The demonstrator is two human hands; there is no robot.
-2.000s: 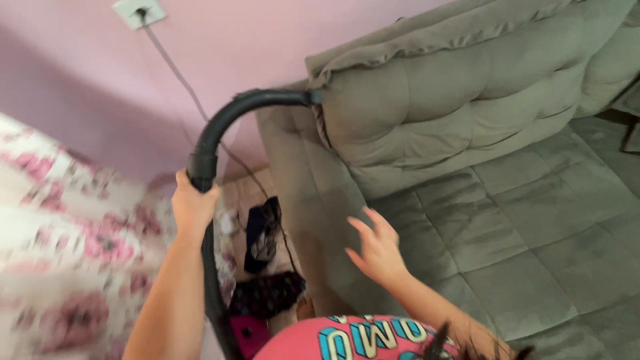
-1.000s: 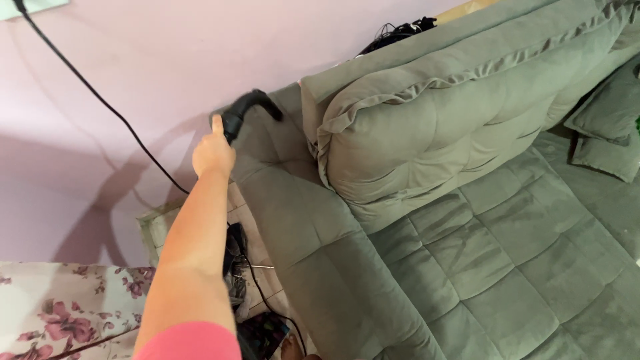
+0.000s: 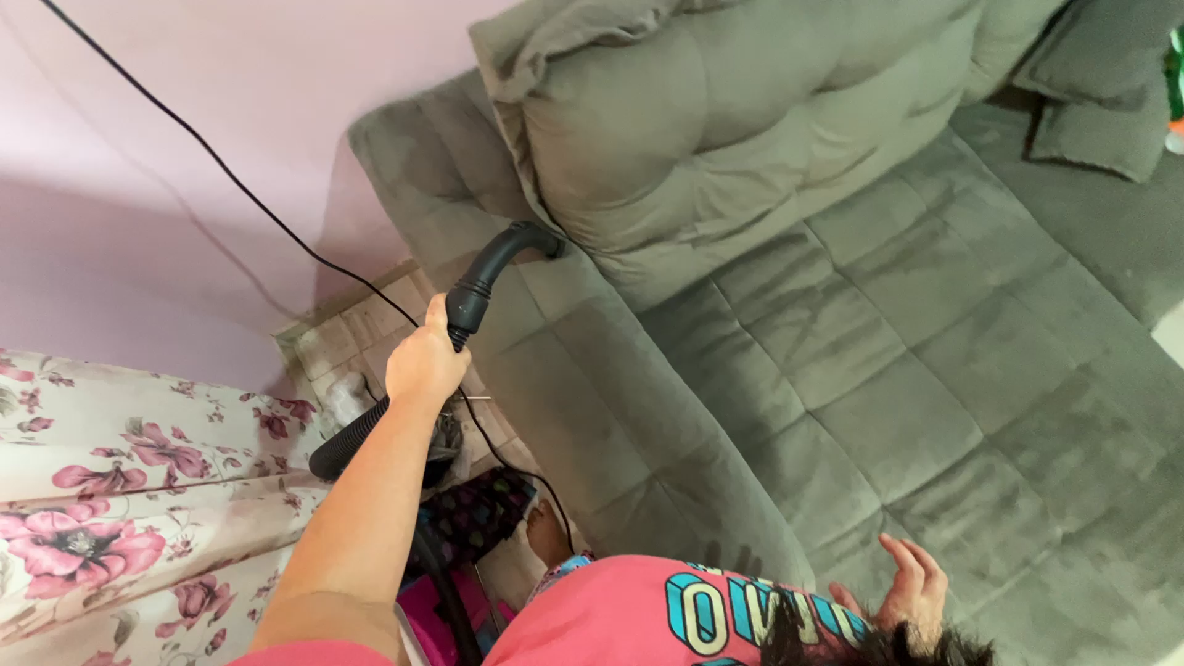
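My left hand (image 3: 427, 363) grips the black vacuum cleaner hose (image 3: 351, 438) just below its curved plastic wand end (image 3: 490, 270). The open tip of that end rests at the inner edge of the grey sofa's armrest (image 3: 573, 370), close to the tufted back cushion (image 3: 684, 139). At the lower right, my right hand (image 3: 911, 583) is held over the sofa seat (image 3: 860, 398) with its fingers apart and nothing in it. Hair and my shirt partly cover this hand.
A black cable (image 3: 222, 166) runs from the upper left down past the armrest. A floral curtain (image 3: 102, 499) hangs at left. Dark patterned cloth (image 3: 476, 513) and a pink item (image 3: 449, 606) lie on the tiled floor near my foot (image 3: 548, 532). Loose cushions (image 3: 1101, 55) lie at the far right.
The wand end, held in my left hand throughout, has gone from above the armrest's far end to its inner edge beside the back cushion. My right hand, out of view one second ago, shows again.
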